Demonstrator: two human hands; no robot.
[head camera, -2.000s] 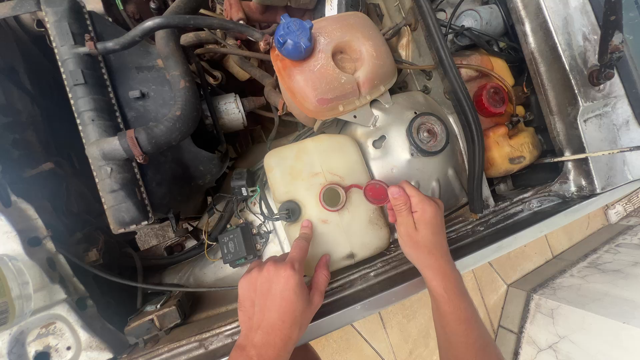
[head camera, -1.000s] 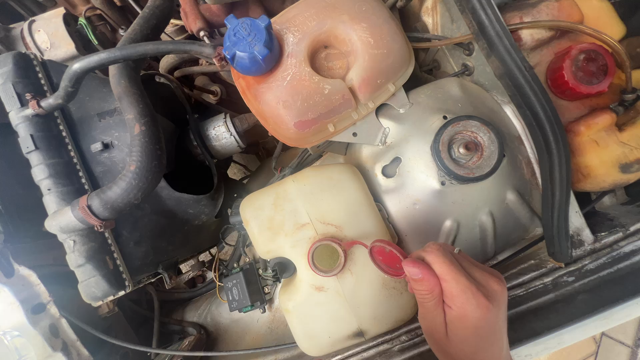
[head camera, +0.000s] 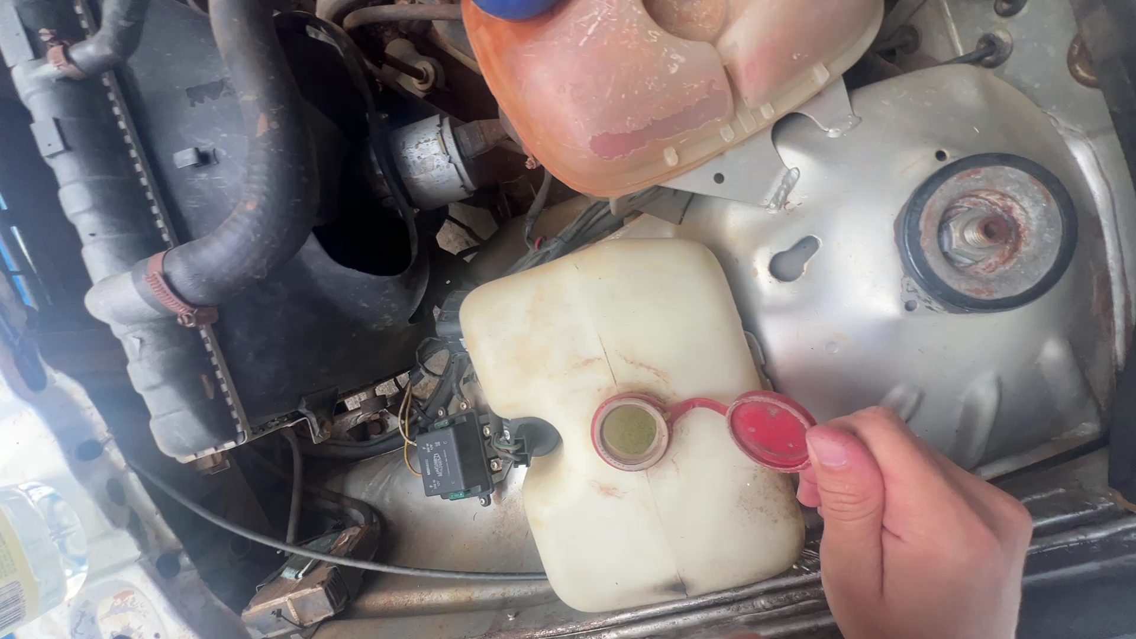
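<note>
My right hand (head camera: 914, 524) pinches the edge of a red plastic cap (head camera: 770, 430) between thumb and fingers. A red strap joins this flipped-back cap to the ring round the filler neck (head camera: 631, 432) of a yellowed white plastic reservoir (head camera: 612, 328). The neck stands uncovered, and greenish-yellow shows inside it. A black relay module (head camera: 455, 454) with wires sits at the reservoir's left side. My left hand is out of view.
Above the reservoir is an orange-stained coolant expansion tank (head camera: 621, 106). The strut mount (head camera: 988, 232) lies at right. A radiator (head camera: 133, 266) with a clamped rubber hose (head camera: 266, 177) fills the left. A clear plastic bottle (head camera: 40, 550) is at lower left.
My left hand, which pointed at the white reservoir two seconds ago, has left the view. My right hand still holds the red cap. The view has moved much closer.
</note>
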